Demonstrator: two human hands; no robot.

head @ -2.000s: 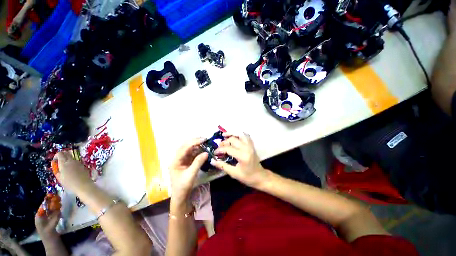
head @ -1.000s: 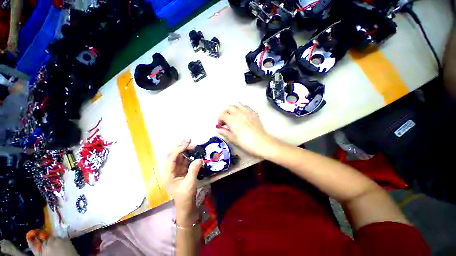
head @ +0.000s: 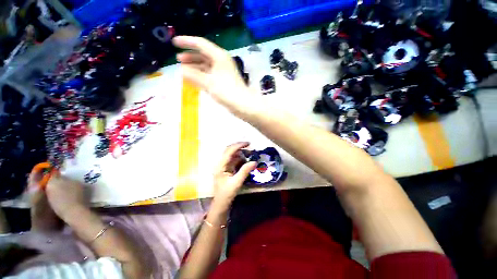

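A black housing (head: 279, 173) with a white ring board (head: 265, 168) inside lies near the bench's front edge. My left hand (head: 233, 173) grips its left side, thumb over the rim; a small dark part shows at the fingertips. My right hand (head: 204, 65) is raised and stretched forward to the left, fingers apart, with nothing seen in it. It is slightly blurred. Another black housing (head: 240, 70) is mostly hidden behind my right hand. Small camera modules (head: 267, 84) lie to the right of that hand, one alone and others in a cluster (head: 284, 64).
Fitted housings (head: 355, 133) are grouped at the right. Red and white wire leads (head: 128, 131) lie at the left, near a neighbour's hands (head: 60, 190) with orange at the fingers. Black parts heap along the far left, and a blue tray (head: 294, 13) stands at the back.
My right hand has moved from beside the held housing to far forward and left. My left hand still holds the housing. The view has shifted, and the neighbour's hands show more fully.
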